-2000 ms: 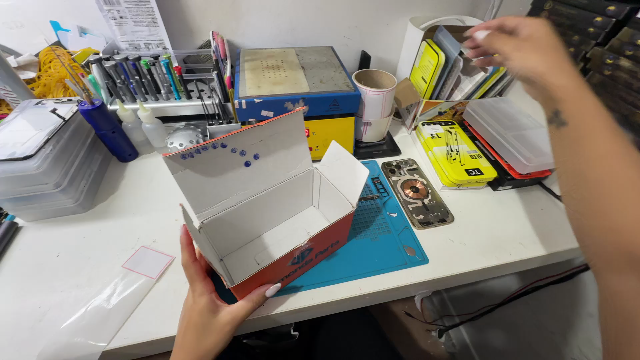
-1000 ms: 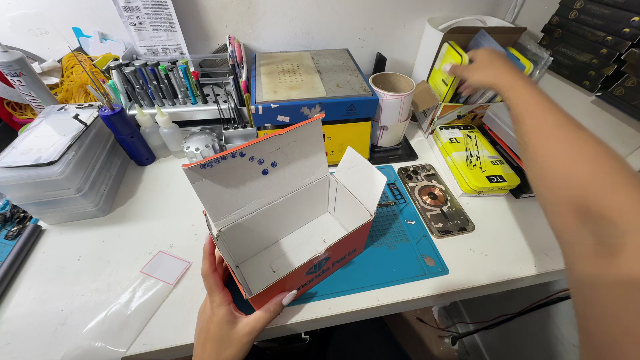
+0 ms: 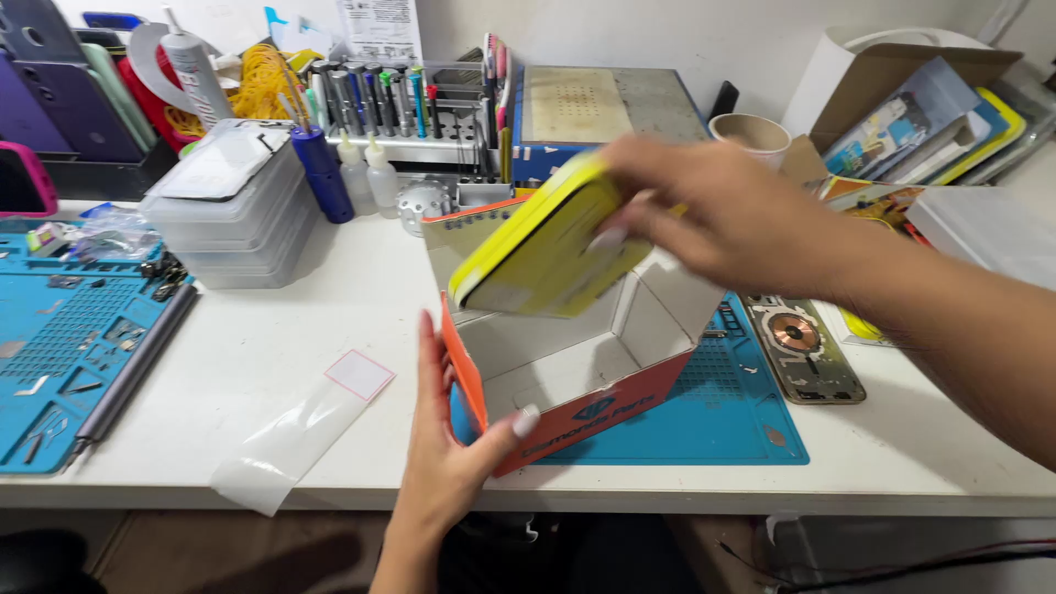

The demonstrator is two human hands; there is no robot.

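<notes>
An orange cardboard box with a white inside (image 3: 594, 404) stands with its lid raised at the front of the desk, partly on a blue repair mat (image 3: 742, 429). My left hand (image 3: 462, 437) grips the box's left end, thumb on the front face. Above the box's opening, my right hand (image 3: 701, 206) holds a flat yellow case (image 3: 536, 247), tilted and blurred by motion. The part of the box floor in view is bare. Right of the box lies an opened phone housing with a copper coil (image 3: 796, 334).
A clear plastic sleeve (image 3: 305, 429) lies left of the box. Stacked clear plastic boxes (image 3: 239, 231), a screwdriver rack (image 3: 388, 140) and a paper cup (image 3: 751, 136) stand behind. At the back right is a white carton of flat packages (image 3: 850, 82). Another blue mat (image 3: 49, 330) lies far left.
My right hand has come from the carton at the back right to above the orange box, now with the yellow case in it. My left hand still holds the box. The view has shifted left.
</notes>
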